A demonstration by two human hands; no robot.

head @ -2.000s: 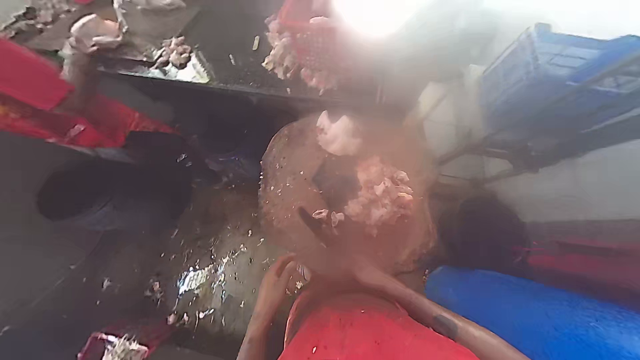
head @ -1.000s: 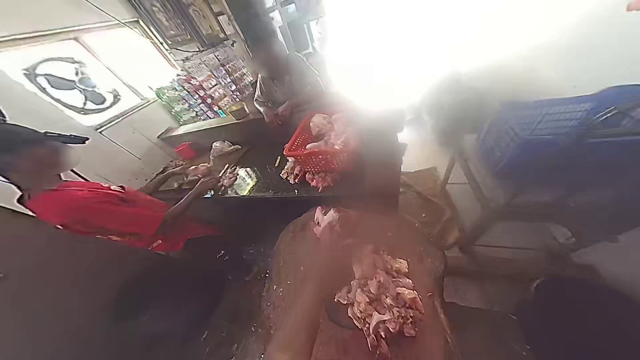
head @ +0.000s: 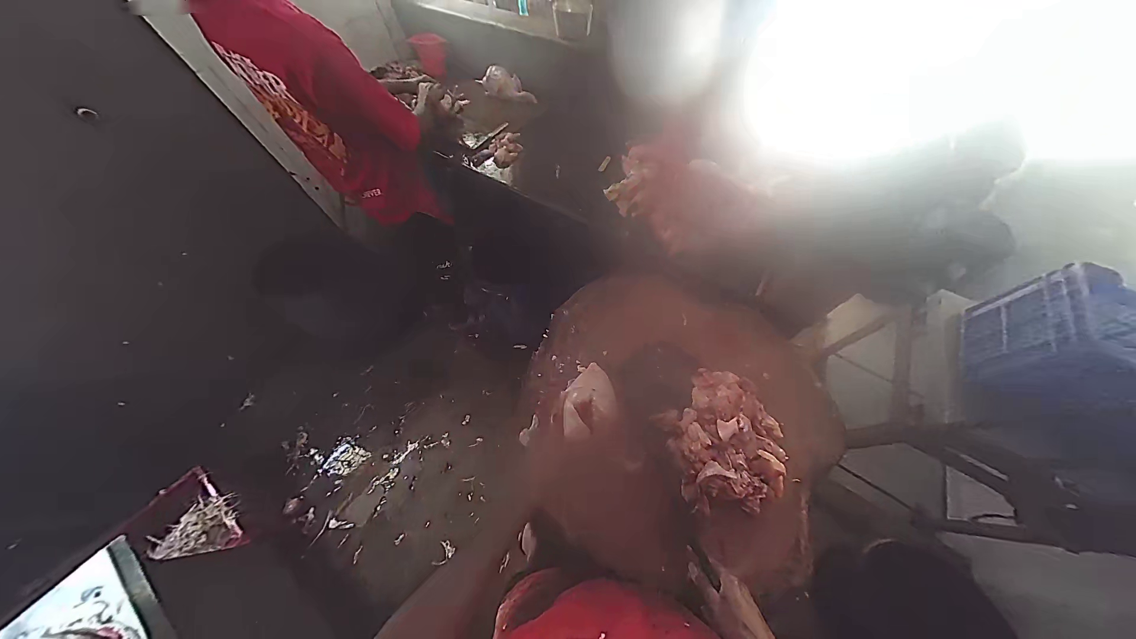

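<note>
A round wooden chopping block point(head: 657, 311) stands before me. On its right half lies a heap of cut raw meat, likely chicken point(head: 729, 444). A larger pale piece of raw meat point(head: 587, 404) is near the block's left edge. My left hand point(head: 564, 457) is a haze-blurred shape just below that piece; whether it touches it and how its fingers are set cannot be told. At the block's near edge, below the heap, my right hand point(head: 732, 599) is closed on a dark, narrow tool, apparently a knife point(head: 703, 566), which is only partly visible.
Beyond the block, a dark counter point(head: 555, 200) bears more meat and a red basket point(head: 679, 191), blurred by glare. A person in a red shirt point(head: 328, 106) works at its left. Blue crates point(head: 1047, 346) rest on a stand at right. Scraps litter the wet floor point(head: 382, 479).
The pale piece, at the block's far side two seconds ago, now lies nearer me by the left edge. My right hand has moved right, below the heap. The view has swung strongly up and down.
</note>
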